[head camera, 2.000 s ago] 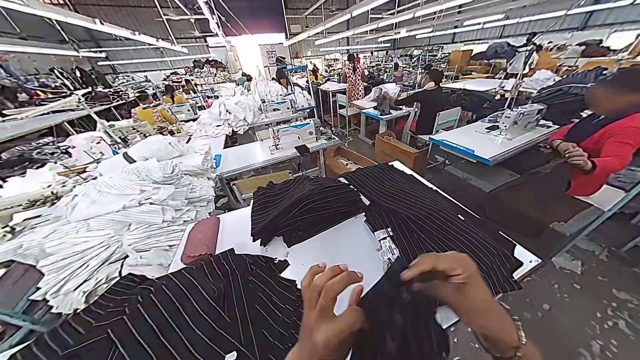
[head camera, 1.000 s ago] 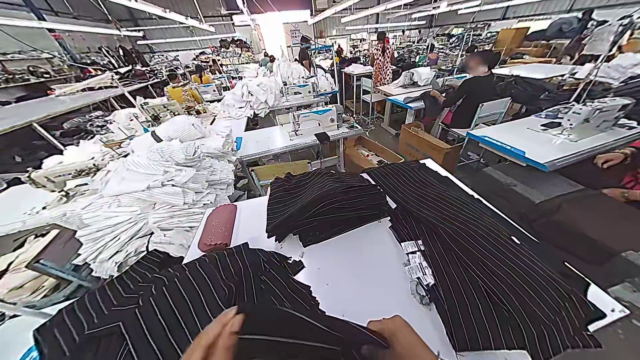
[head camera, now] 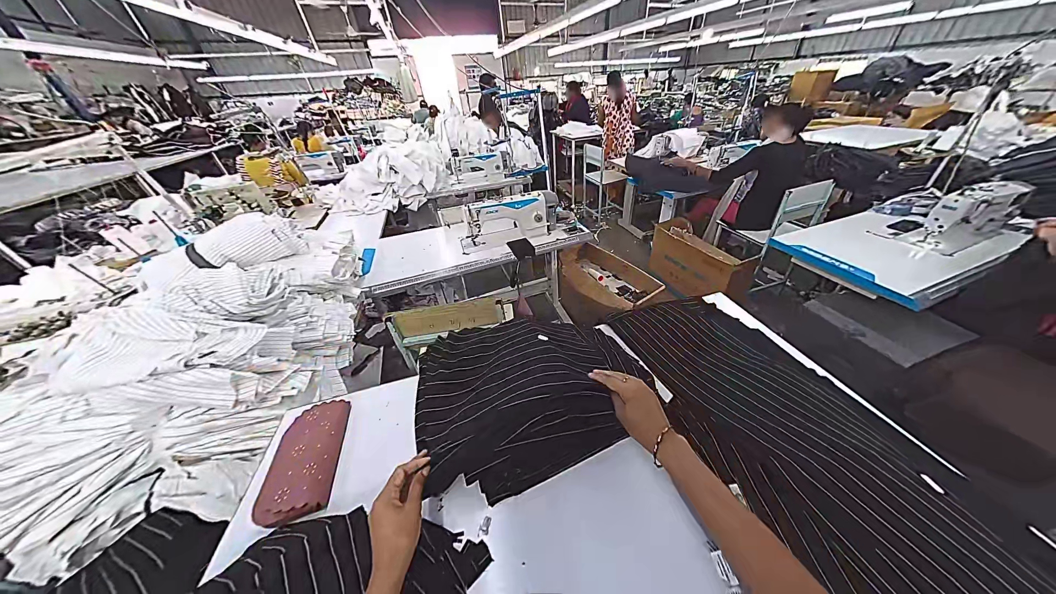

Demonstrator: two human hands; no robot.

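A stack of black pinstriped fabric pieces (head camera: 511, 396) lies at the middle of the white table (head camera: 577, 528). My left hand (head camera: 400, 503) is at its lower left corner, thumb and forefinger together on the fabric edge. My right hand (head camera: 631, 400) rests on the stack's right side, fingers spread over the cloth. To the right, a larger spread of black pinstriped fabric (head camera: 808, 429) covers the table. Another striped black piece (head camera: 322, 553) lies at the lower left, partly behind my left forearm. A dark red case with a scalloped edge (head camera: 303, 464) lies left of the stack.
White striped garments (head camera: 190, 355) are heaped at the left. Beyond the table stand a sewing machine (head camera: 511, 216), an open cardboard box (head camera: 610, 280) and another carton (head camera: 701, 260). A second machine (head camera: 978, 216) is at the right. A seated person (head camera: 763, 173) and other people work farther off.
Both hands have moved from the near side of the table out to the middle stack. The dark cloth they held one second ago is no longer distinct at the near edge.
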